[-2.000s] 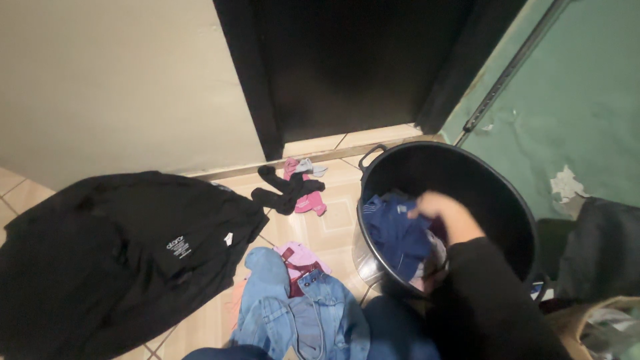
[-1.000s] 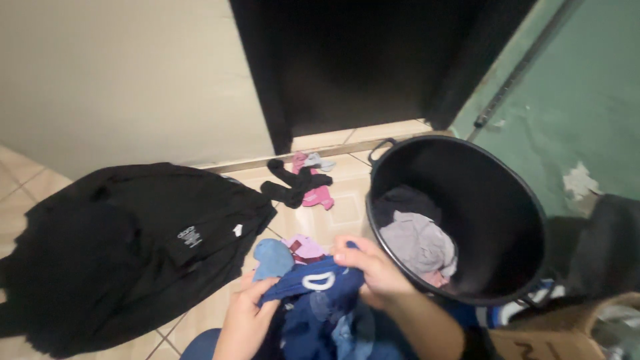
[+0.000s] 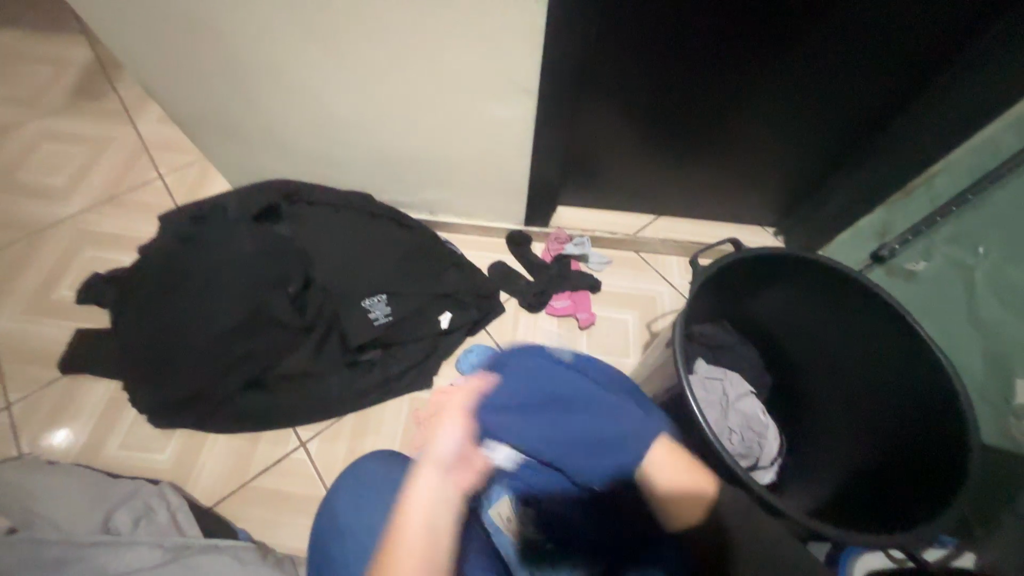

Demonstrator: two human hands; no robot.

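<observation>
A dark blue garment [image 3: 572,408] is spread between my hands above my lap. My left hand [image 3: 460,432] is blurred and grips its left edge, beside a whitish patch. My right hand [image 3: 680,484] is partly inside or behind the cloth, its fingers hidden. Light blue denim [image 3: 500,512] shows beneath the garment. Right of my hands stands a large black bucket [image 3: 832,384] with a grey garment [image 3: 736,416] and dark cloth inside.
A black garment [image 3: 280,312] with white print lies flat on the tiled floor at left. Black socks [image 3: 544,280] rest on pink ones [image 3: 570,304] near the black door [image 3: 664,112]. Grey cloth [image 3: 96,512] lies at lower left. A green wall [image 3: 952,240] rises behind the bucket.
The dark blue garment was in the bucket under my right hand two seconds ago. Both hands then held it over my lap; now it is spread wider, with my right hand partly covered.
</observation>
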